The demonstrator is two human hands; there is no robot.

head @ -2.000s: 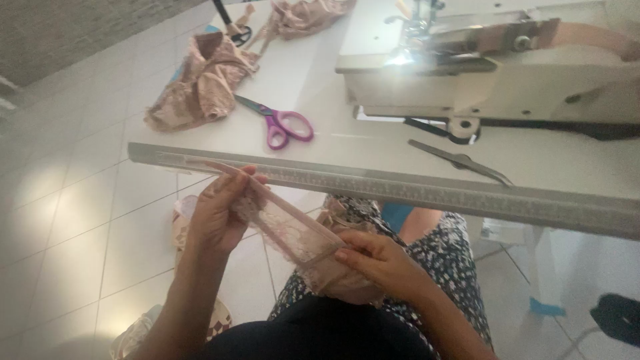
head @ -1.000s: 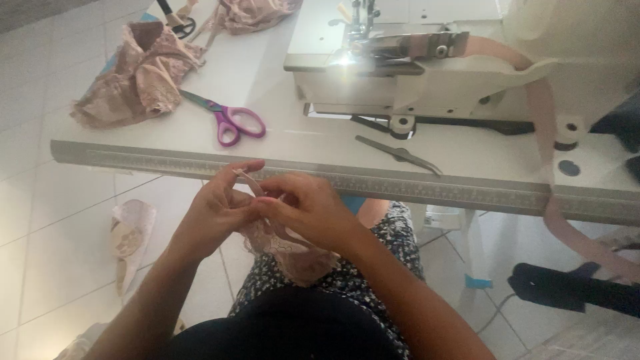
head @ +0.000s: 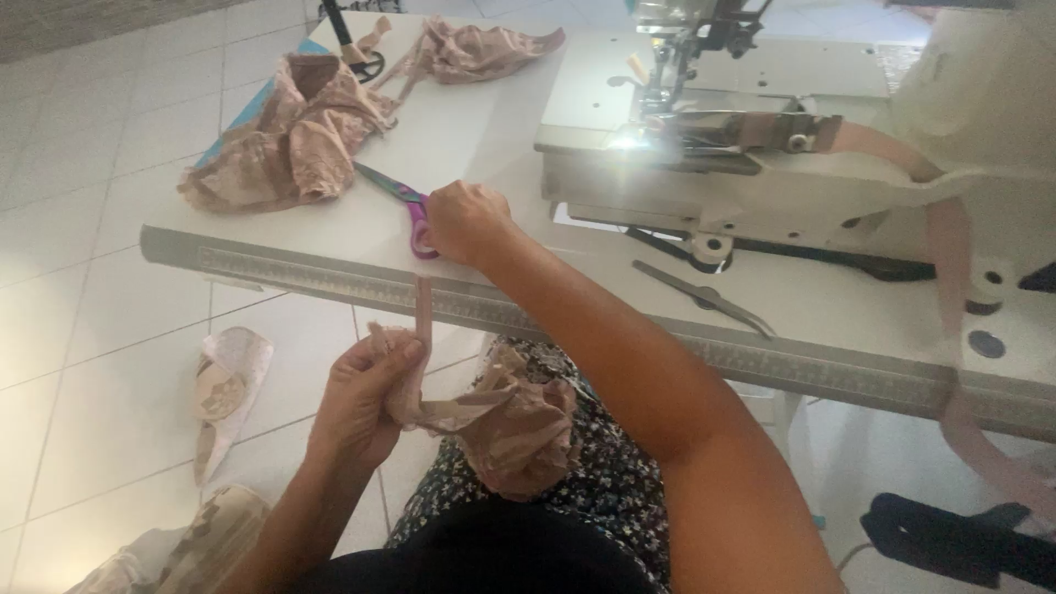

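My left hand pinches a narrow pink band of a lace garment below the table's front edge; the band's end sticks up past my thumb, and the crumpled lace hangs over my lap. On the white tabletop my right hand is closed over a purple handle of the scissors, whose dark blades point up and left toward a pink lace garment. Its fingers are partly hidden by the back of the hand, and the scissors lie at table level.
A sewing machine with its lamp lit stands at the right, fed by a pink elastic band. Metal tweezers lie before it. A ruler strip runs along the front edge. Another pink lace piece lies at the back.
My right hand has left the lace garment and moved up to the scissors on the table, taking hold of the handle. The left hand keeps the garment, whose band now points up.
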